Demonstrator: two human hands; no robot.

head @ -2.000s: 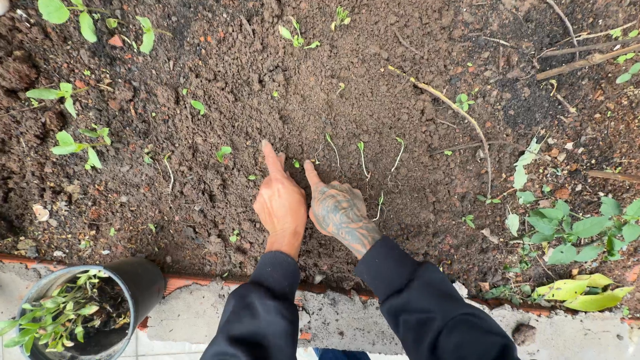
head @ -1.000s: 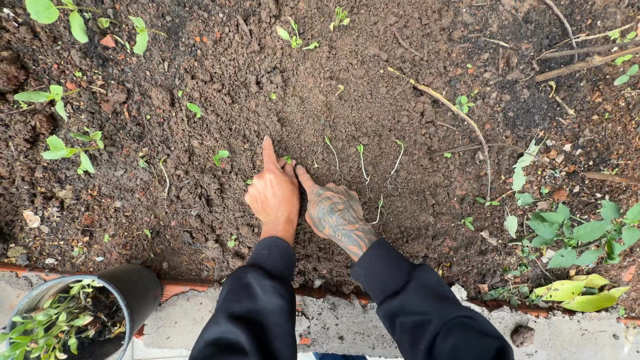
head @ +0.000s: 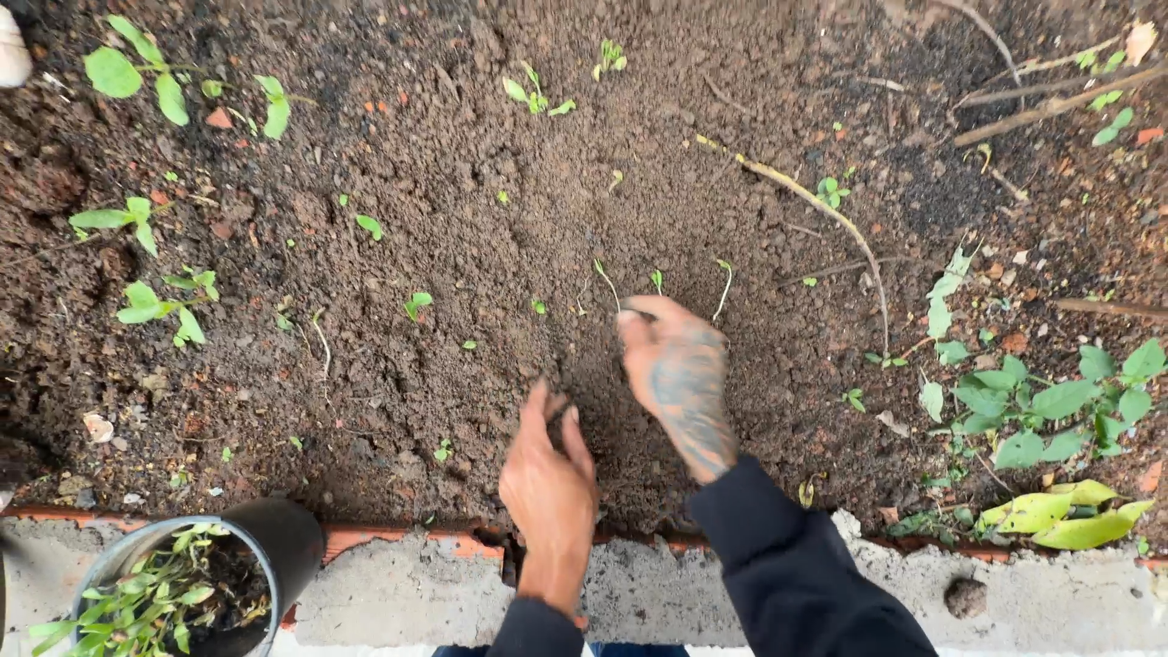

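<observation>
My left hand is low over the brown soil, thumb and fingers apart, nothing seen between them. My tattooed right hand is farther up and to the right, its blurred fingertips close together beside a thin pale-stemmed seedling. Whether they pinch its stem is unclear. A small green seedling stands just above the right hand's knuckles, and another seedling with a pale stem lies to their right.
A dark pot of seedlings leans by the concrete and brick edge at the lower left. Young plants grow at the left. A curved dry twig, leafy plants and yellow leaves are on the right.
My hands were close together with index fingers extended on the soil. They have moved apart: the left is lower, the right has moved up and right to the seedlings.
</observation>
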